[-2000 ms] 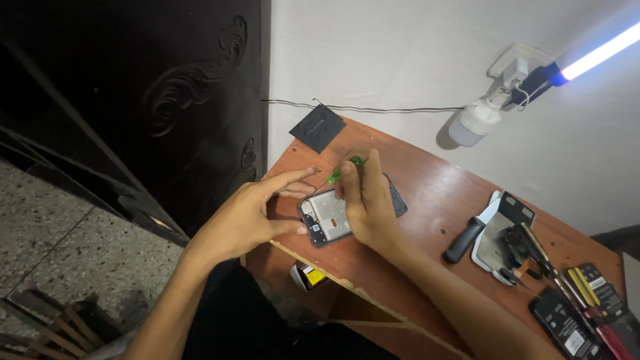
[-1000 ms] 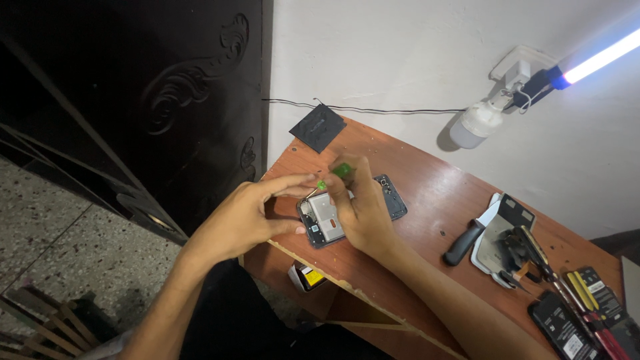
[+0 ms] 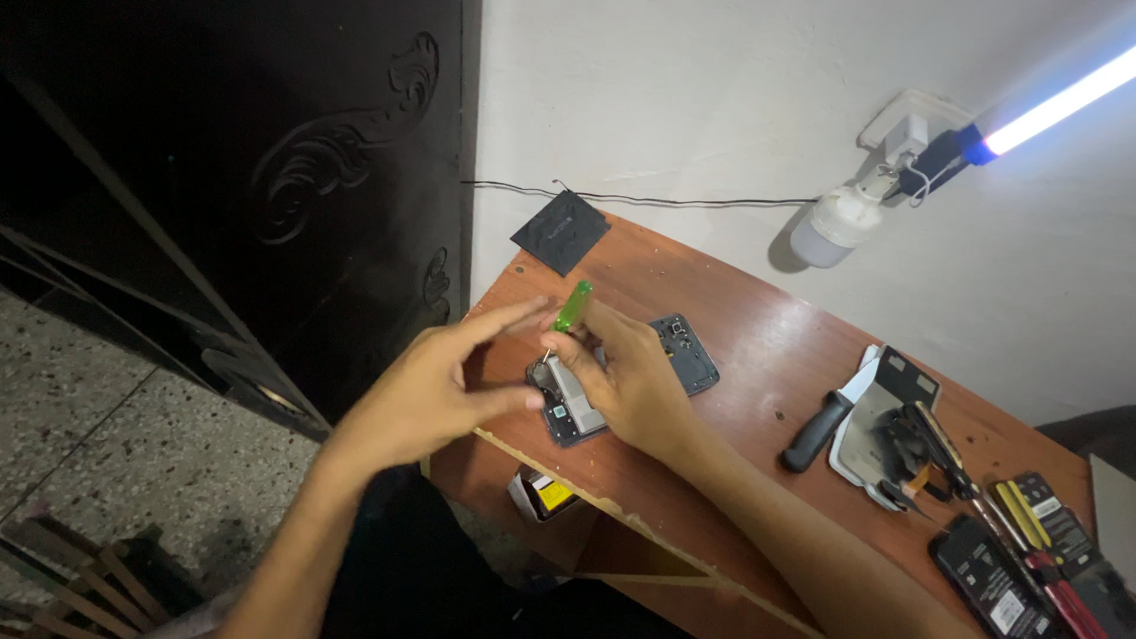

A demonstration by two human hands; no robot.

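An opened smartphone (image 3: pixel 577 417) lies on the wooden table, its inner side facing up and partly covered by my right hand (image 3: pixel 621 373). That hand is closed around a small screwdriver with a green handle (image 3: pixel 573 306), whose metal shaft slants down to the phone's upper left corner. My left hand (image 3: pixel 435 390) is at the phone's left side, fingers apart, the thumb tip close to its edge; whether it touches cannot be told. Behind my right hand lies a dark phone housing (image 3: pixel 688 355) with a camera opening.
A black square sheet (image 3: pixel 561 232) lies at the table's far corner. To the right are a black-handled knife (image 3: pixel 830 417), phone parts (image 3: pixel 874 435), phone batteries (image 3: pixel 998 577), and tools with yellow and red handles (image 3: pixel 1025 515). An open box (image 3: pixel 540 493) sits below the table edge. A lit tube lamp (image 3: pixel 1065 102) hangs on the wall.
The green screwdriver handle has changed its tilt between frames and now stands more upright in my right hand. My left hand stays beside the phone.
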